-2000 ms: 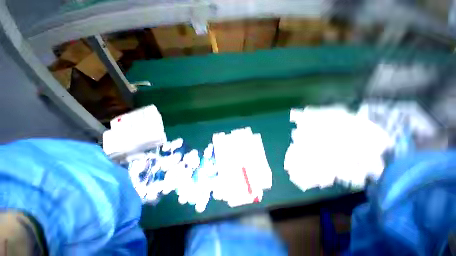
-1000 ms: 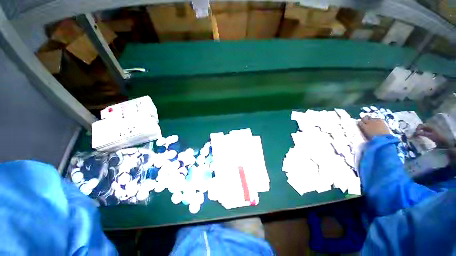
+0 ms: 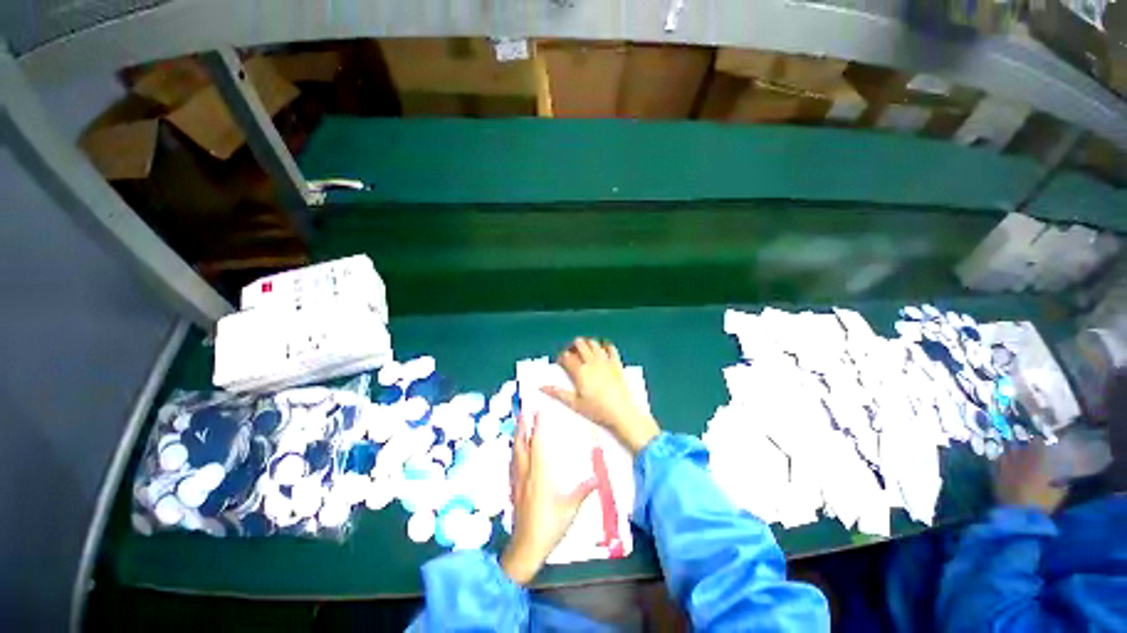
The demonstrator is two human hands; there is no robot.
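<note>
Flat white cartons with a red band (image 3: 575, 433) lie in an overlapping pile on the green bench. My left hand (image 3: 544, 501) is at the pile's left side, thumb spread over the top carton; its fingertips at the edge do not show whether they grip. My right hand (image 3: 606, 393) rests on the pile's upper part with its fingers apart. White and blue round discs (image 3: 433, 451) lie loose left of the pile. A clear bag (image 3: 241, 464) full of discs lies further left. White paper slips (image 3: 822, 420) form a wide heap to the right.
Stacked white cartons (image 3: 303, 324) stand behind the bag. A green conveyor belt (image 3: 667, 155) runs behind the bench (image 3: 297, 575), with brown boxes (image 3: 464, 80) beyond. A grey frame (image 3: 111, 186) is at left. Another person's hand (image 3: 1028, 476) is at far right near more discs (image 3: 970, 371).
Both my hands are now on the carton pile, where no hand was before. The blue sleeve at the left edge is gone from there. The view has shifted slightly.
</note>
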